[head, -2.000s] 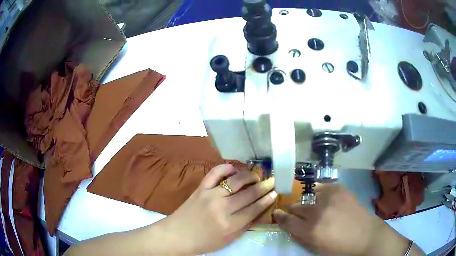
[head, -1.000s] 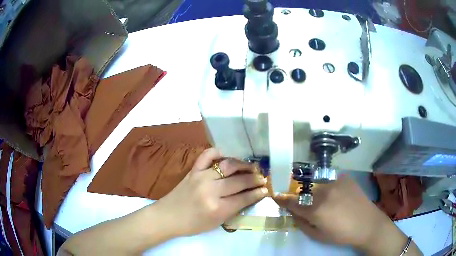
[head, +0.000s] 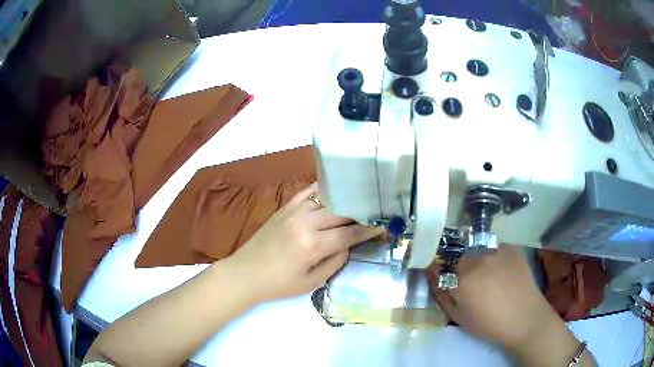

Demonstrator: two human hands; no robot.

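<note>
A rust-brown flat cut panel (head: 168, 222) lies left of the sewing machine head, with a gathered piece (head: 229, 215) of the same colour on top. My left hand (head: 305, 240) rests on the fabric, fingertips beside the presser foot (head: 396, 251); the fabric is partly under the palm and fingers. My right hand (head: 491, 290) is on the other side of the foot, its fingers partly hidden behind the lever guard (head: 430, 186) and tension dial (head: 482, 233). What its fingertips touch is hidden. The shiny needle plate (head: 376, 287) shows between the hands.
The white machine head (head: 495, 143) stands over the work. An open cardboard box (head: 172, 57) with crumpled rust-brown pieces (head: 93, 136) is upper left, beside stacked cut panels (head: 186, 129). Striped parts (head: 29, 272) hang lower left. More rust-brown fabric (head: 577, 283) lies right of the head.
The panel and gathered piece have turned and shifted away from me at the needle, baring more of the needle plate. My left hand has moved up with them. The whole view has shifted slightly.
</note>
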